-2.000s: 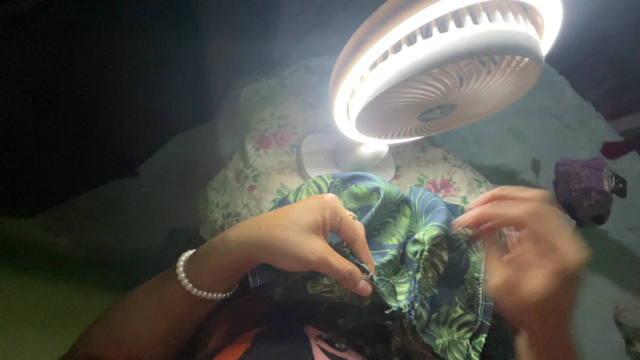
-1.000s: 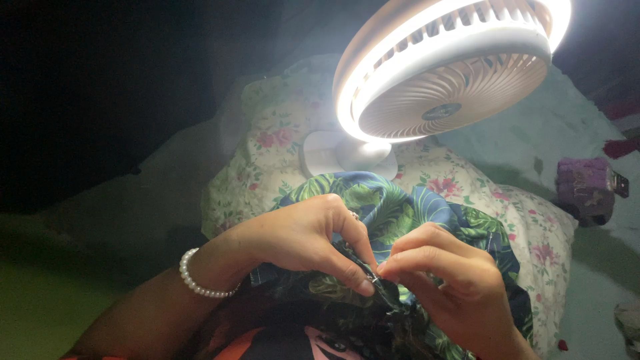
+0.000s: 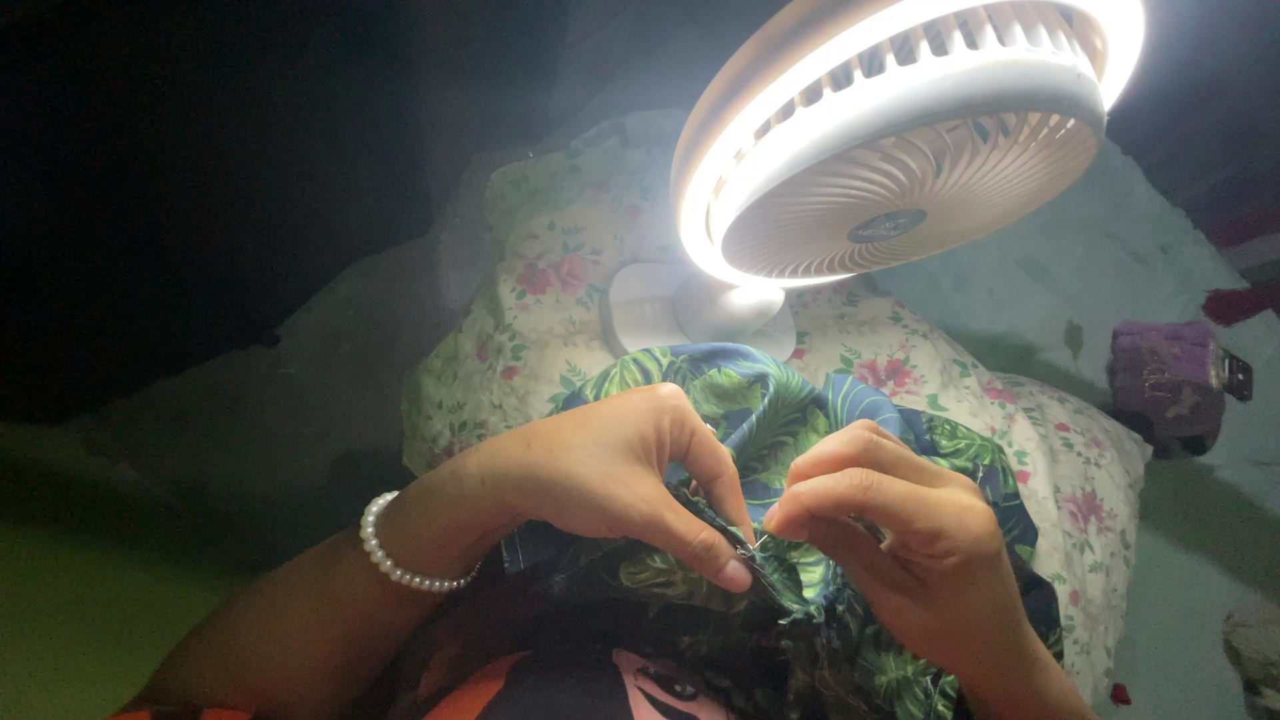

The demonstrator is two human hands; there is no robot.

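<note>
Blue fabric with a green leaf print (image 3: 745, 400) lies bunched in front of me. My left hand (image 3: 610, 480), with a pearl bracelet (image 3: 385, 560) at the wrist, pinches the fabric's dark edge between thumb and index finger. Just to the right, my right hand (image 3: 890, 520) has its thumb and index finger closed on a thin, shiny needle (image 3: 760, 543) at that same edge. The needle's tip is close to my left fingertips; whether it is in the cloth I cannot tell. Any thread is too fine to make out.
A lit round fan with a ring light (image 3: 900, 150) stands over a floral pillow (image 3: 1090, 500), its white base (image 3: 650, 300) behind the fabric. A purple fuzzy container (image 3: 1168, 385) lies at the right on a pale green sheet (image 3: 1050, 260).
My right hand was raised at the right two seconds ago, blurred and apart from my left hand. It has come in to the left, to the fabric edge. My left hand has kept its pinch.
</note>
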